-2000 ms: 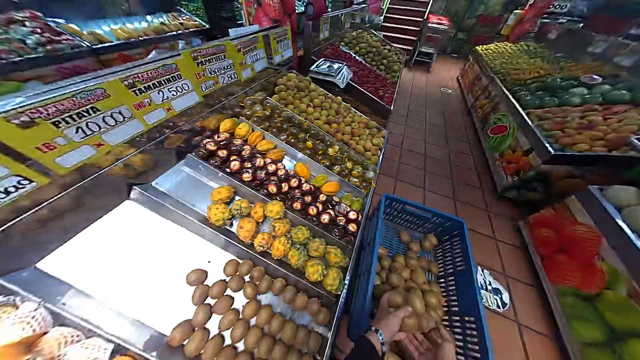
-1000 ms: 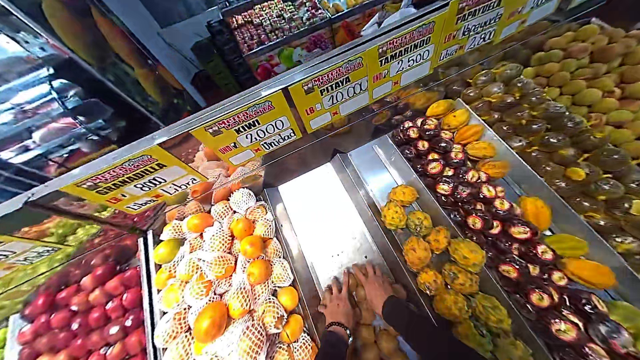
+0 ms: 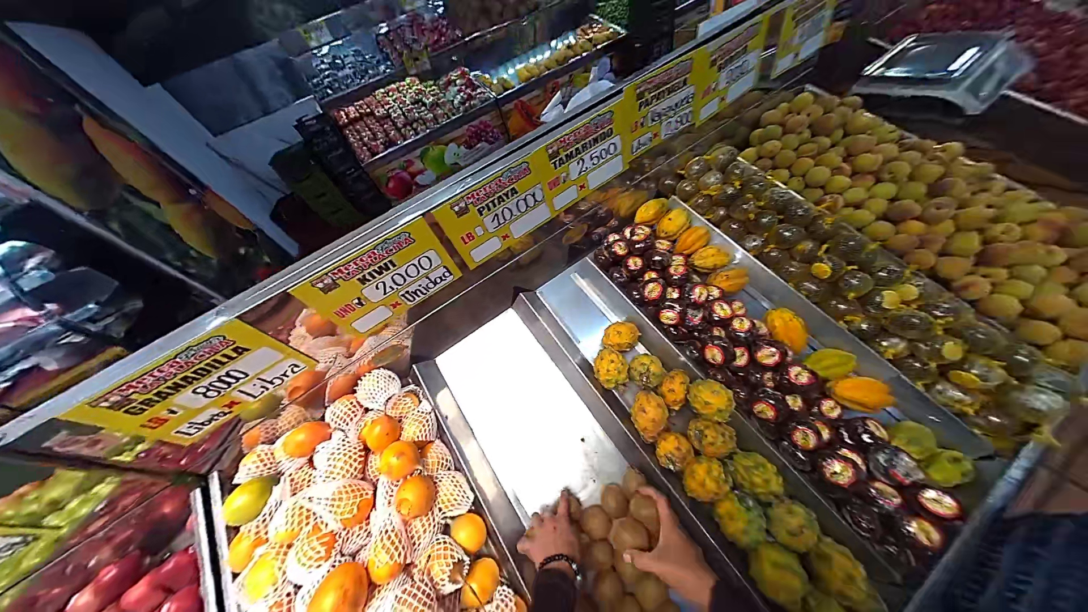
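Observation:
Brown kiwis [image 3: 629, 534] lie in rows at the lower end of a metal display tray [image 3: 518, 399], whose upper part shows bare shiny metal. My left hand [image 3: 551, 535], with a dark beaded bracelet at the wrist, touches the kiwis' left edge, fingers pointing up the tray. My right hand [image 3: 673, 548] lies along their right edge, thumb and fingers spread around the nearest kiwis. Whether either hand grips a single kiwi cannot be told. Both forearms wear dark sleeves.
Granadillas in foam nets [image 3: 382, 484] fill the section to the left. Yellow pitayas [image 3: 710, 399] and dark labelled fruit [image 3: 748, 357] stand to the right behind metal dividers. Yellow price signs [image 3: 382, 272] line the back rail. A scale [image 3: 939, 68] sits at the upper right.
Two seconds ago my hands were at kiwis in a blue crate; now they are at kiwis in the tray. Since one second ago, they have moved from the bare metal down to the kiwis' sides. The view has swung left.

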